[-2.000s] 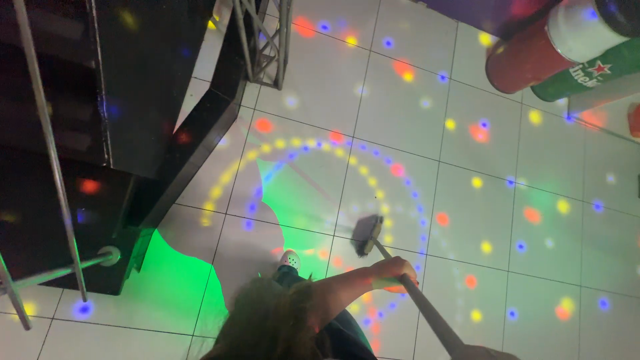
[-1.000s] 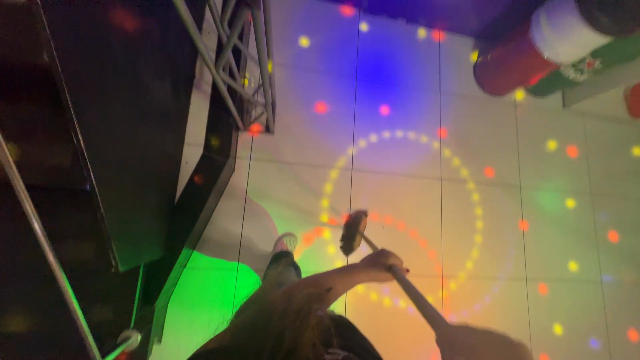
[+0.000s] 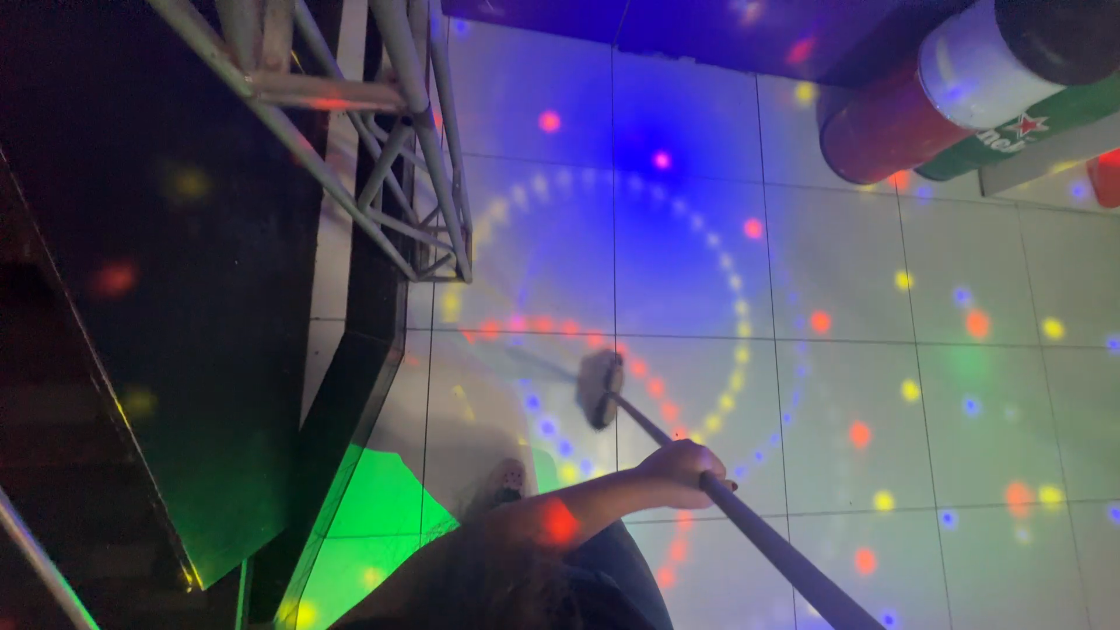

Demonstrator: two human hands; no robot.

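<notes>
My left hand (image 3: 687, 473) is closed around the dark pole of a broom (image 3: 787, 553), partway along its length. The pole slants from the lower right up to the broom head (image 3: 599, 388), which is slightly blurred and rests on or just above the pale tiled floor (image 3: 840, 394). My left forearm reaches in from the bottom centre. My right hand is out of view, and the pole's near end runs past the bottom edge. Below and left of the broom head shows the front of a shoe (image 3: 510, 477).
A metal truss (image 3: 385, 175) stands at upper left beside a black structure with an angled base (image 3: 350, 385). Red-and-white (image 3: 892, 122) and green (image 3: 1024, 131) cylindrical objects lie at upper right. A metal rail (image 3: 44, 560) crosses the lower left. Coloured light spots cover the floor.
The broom head has shifted a little left across a tile seam since one second ago. My right hand, earlier at the bottom right on the pole, has left the view. The view has shifted.
</notes>
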